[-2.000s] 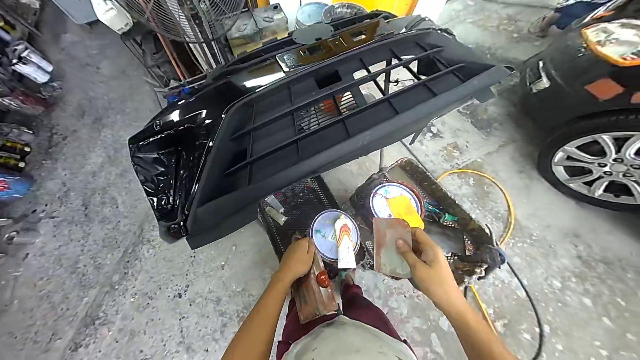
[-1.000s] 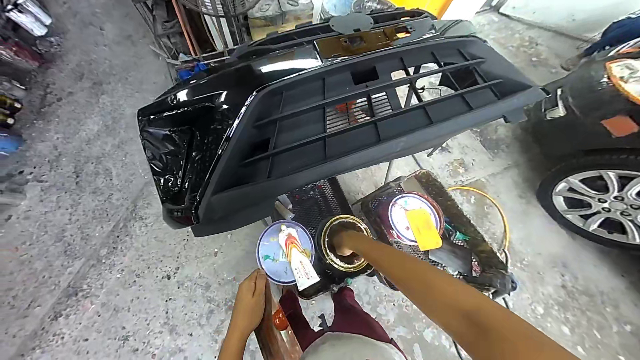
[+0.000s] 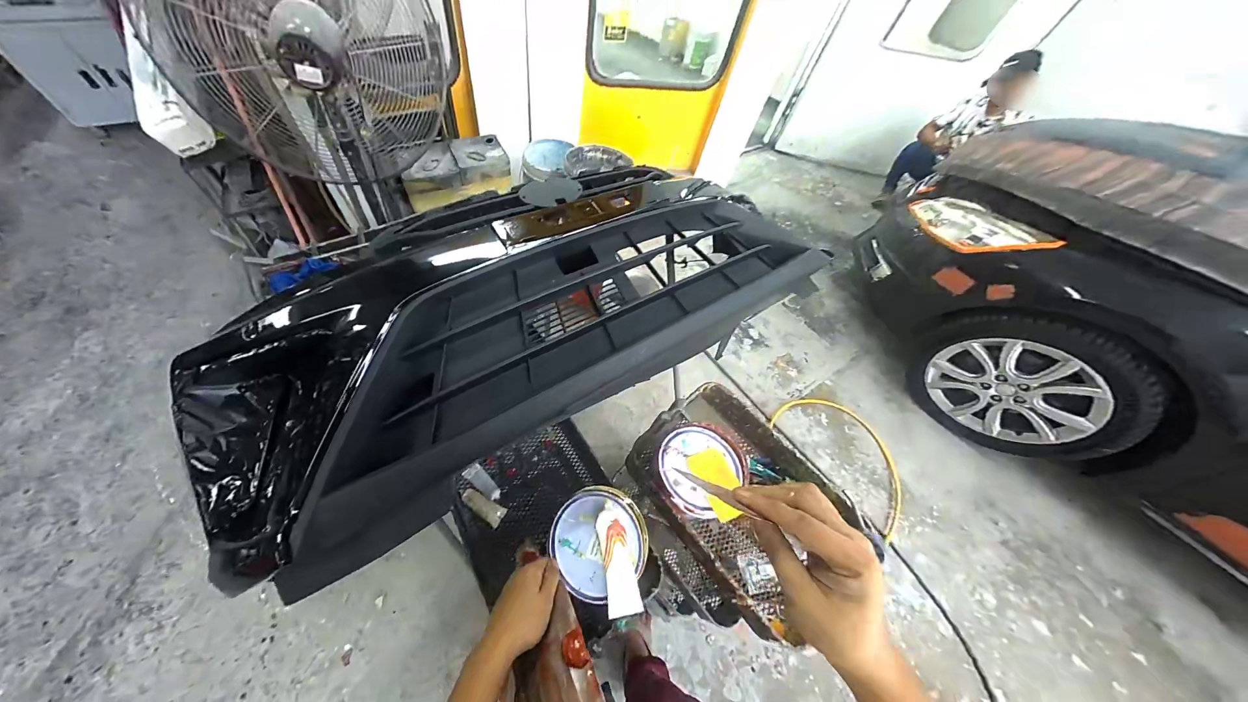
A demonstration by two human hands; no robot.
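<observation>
My left hand (image 3: 526, 604) grips the edge of a stained mixing board (image 3: 561, 648) that bears a dab of red paste (image 3: 575, 647). Pinched in my right hand (image 3: 814, 561) is a thin flat spreader (image 3: 721, 490), seen nearly edge-on. Behind it a yellow spreader (image 3: 717, 470) lies on a round can lid (image 3: 675, 478). Between my hands, a white tube with red marks (image 3: 616, 561) rests on the lid of a can (image 3: 575, 546). A black car bumper (image 3: 546, 361) with a grille spans the view beyond.
Two perforated metal stands (image 3: 526, 468), (image 3: 717, 546) hold the cans. A yellow hose (image 3: 877, 439) curves over the floor at right. A black car (image 3: 1092, 322) stands at right, with a person (image 3: 960, 122) crouching behind it. A large fan (image 3: 322, 78) stands at back left.
My right hand has come out of the can, which was uncovered one second ago, and is now to its right with the spreader. The lid with the tube now covers that can. The view has tilted up.
</observation>
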